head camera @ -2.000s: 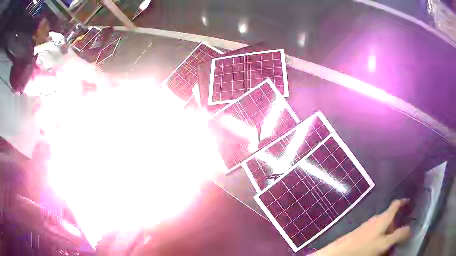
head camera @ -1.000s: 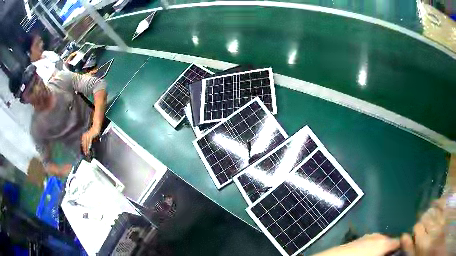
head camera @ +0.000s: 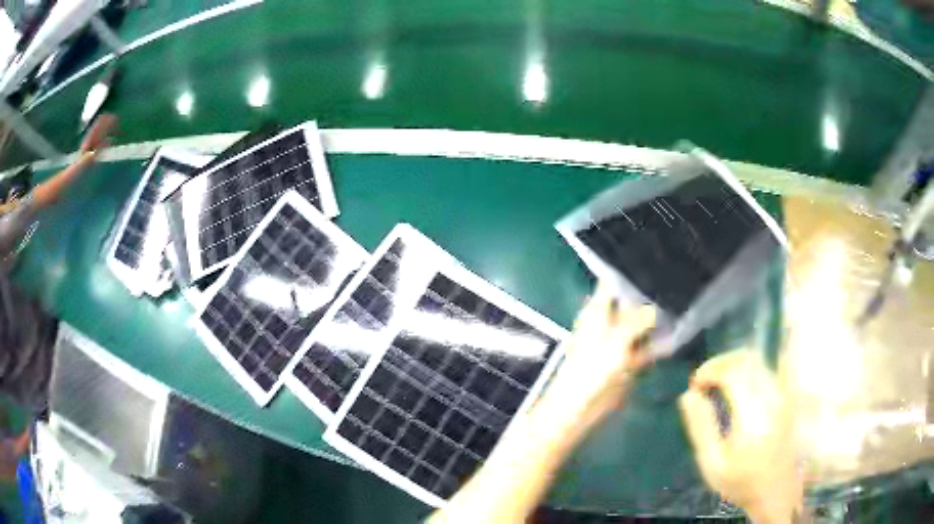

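Observation:
A solar panel (head camera: pixel 671 230), dark with a pale border and blurred by motion, is tilted at the right of the bench. My left hand (head camera: pixel 623 333) grips its near edge. My right hand (head camera: pixel 732 409) is just right of and below that edge, apart from the panel. Its fingers are curled around a small dark patch, and blur hides whether it holds something. Several solar panels (head camera: pixel 446 384) lie face up and overlapping on the green bench (head camera: pixel 492 220), left of my left arm.
The tan drip board (head camera: pixel 850 348) is at the right, with a blurred dark metallic thing (head camera: pixel 896 241) above it. A pale rail (head camera: pixel 451 145) and green conveyor belt (head camera: pixel 451 61) run behind the bench. Another person's arm (head camera: pixel 67 179) reaches in at far left, above a grey-white tray (head camera: pixel 108 394).
The view has swung right, and the pink-white glare is gone. My left hand now holds a panel at the right. My right hand shows apart from it. The drip board has come into view.

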